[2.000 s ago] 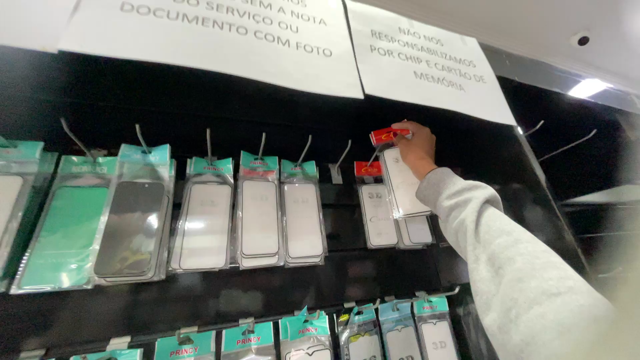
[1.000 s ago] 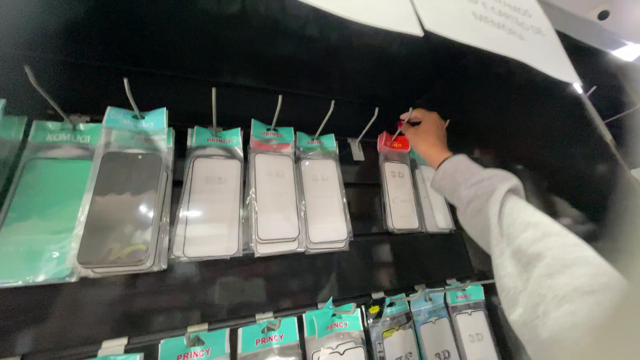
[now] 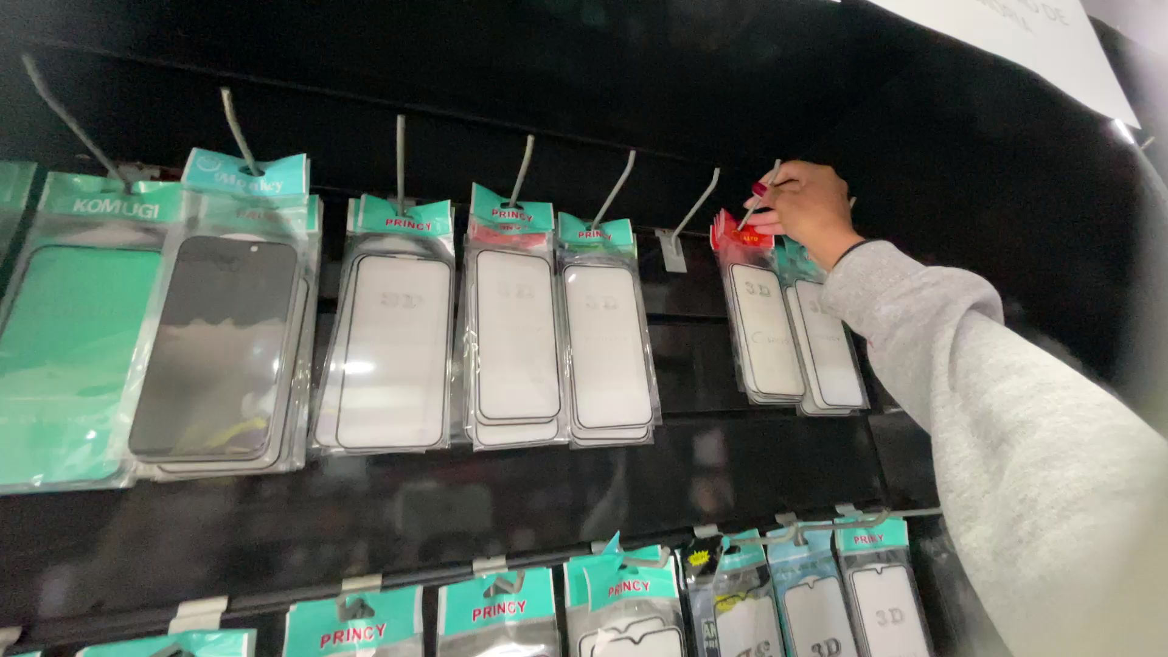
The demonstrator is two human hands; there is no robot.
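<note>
My right hand [image 3: 803, 208], in a light grey sleeve, is raised at the upper right with its fingers at the tip of a metal display hook [image 3: 759, 193]. Just below the fingertips, red-topped packs of phone screen protectors [image 3: 765, 333] hang in a stack on that hook. Whether the fingers pinch the hook or a pack is unclear. Teal-topped screen protector packs [image 3: 826, 338] hang right beside them, partly behind my wrist. A bare hook [image 3: 698, 203] is to the left of the red packs. My left hand is out of the picture.
More hanging packs fill the same row leftward, among them a dark-screened one [image 3: 219, 347] and a green one [image 3: 82, 356]. A lower row of teal-topped packs [image 3: 493, 607] runs along the bottom. A white paper sign [image 3: 1031, 36] is at the top right of the black slatted wall [image 3: 584, 497].
Two seconds ago my right hand held a red-topped pack up by its header at the hook; now the red packs hang stacked together below my fingers. The view has come nearer to the racks.
</note>
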